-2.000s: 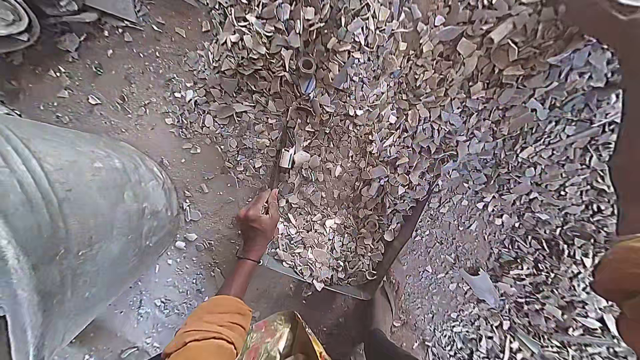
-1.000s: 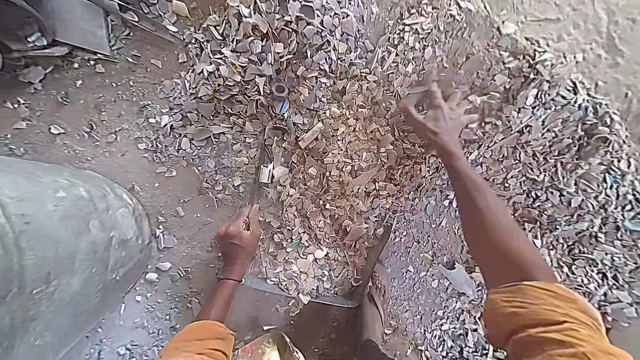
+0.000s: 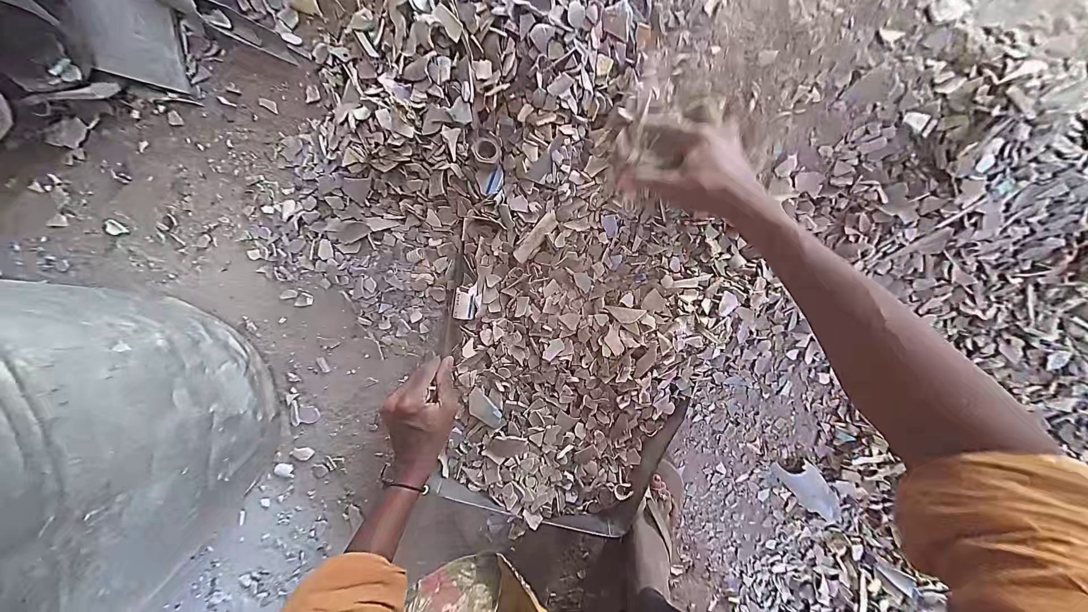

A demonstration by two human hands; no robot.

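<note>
My left hand grips the left edge of an open-fronted scoop or tray, whose rim shows at the bottom and right. Broken plastic-like flakes fill it and merge with the larger heap beyond. My right hand is blurred, over the far part of the heap, with its fingers spread or curled among flakes; whether it holds any cannot be told. A short ring-shaped piece lies left of it. A small white piece sits by the scoop's left edge.
A large grey rounded container lies at the left. Flat sheets are at the upper left. A sandaled foot stands right of the scoop. More shredded scraps cover the right side. A patterned item is at the bottom edge.
My right hand, at the right edge two seconds ago, has come over the heap and shifted left. The scoop holds more flakes. My left hand stays at the scoop's left edge.
</note>
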